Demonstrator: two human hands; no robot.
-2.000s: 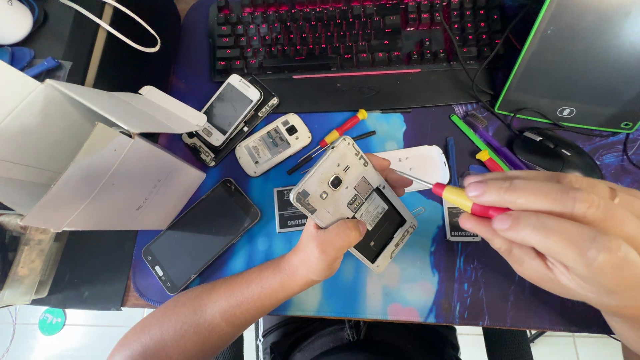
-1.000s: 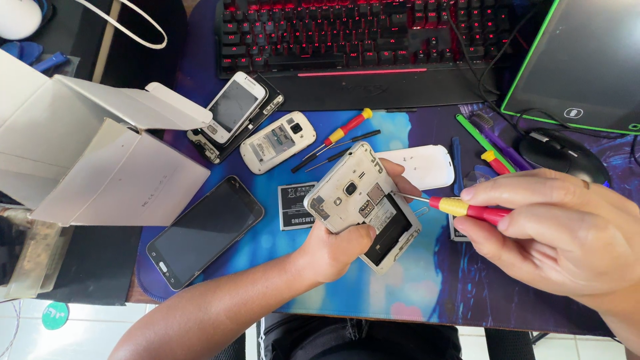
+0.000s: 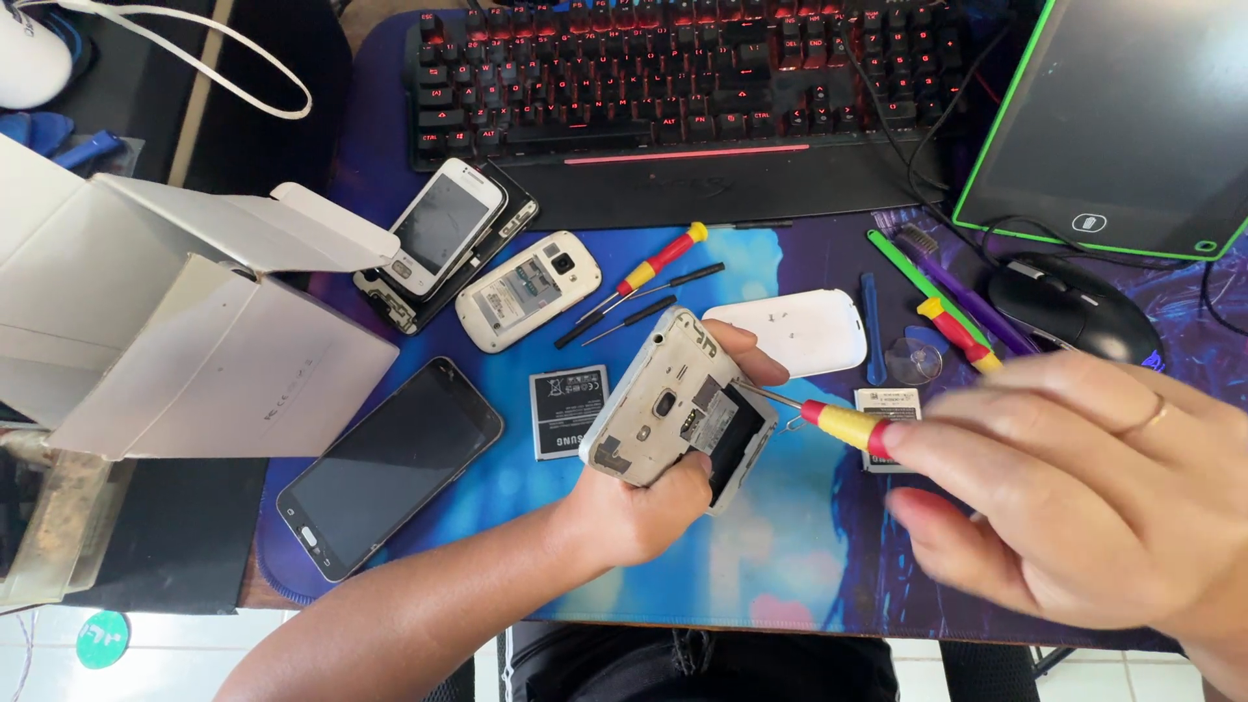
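Observation:
My left hand point(image 3: 653, 497) holds a smartphone with its back cover off point(image 3: 673, 400), tilted, its battery bay showing; the thumb lies on the lower edge and fingers show behind the far edge. In my right hand point(image 3: 1063, 497) is a screwdriver with a red and yellow handle point(image 3: 848, 427). Its tip meets the phone's right edge area near the fingers of my left hand; whether it sits on a screw I cannot tell. Left of the phone lies a battery point(image 3: 567, 411). A white back cover point(image 3: 795, 331) rests behind it. Another battery point(image 3: 889, 402) is partly behind my right hand.
A dark smartphone point(image 3: 390, 468) and an open white box point(image 3: 224, 361) are at left. Behind are small phones point(image 3: 531, 291), several screwdrivers point(image 3: 663, 258) and a keyboard point(image 3: 673, 88). At right are a blue pry tool point(image 3: 873, 327), a suction cup point(image 3: 915, 362), a mouse point(image 3: 1072, 307) and a green-framed tablet point(image 3: 1111, 127).
The held phone has turned and tilted more steeply. My right hand has loosened its fingers around the screwdriver's handle, with the tip still at the phone.

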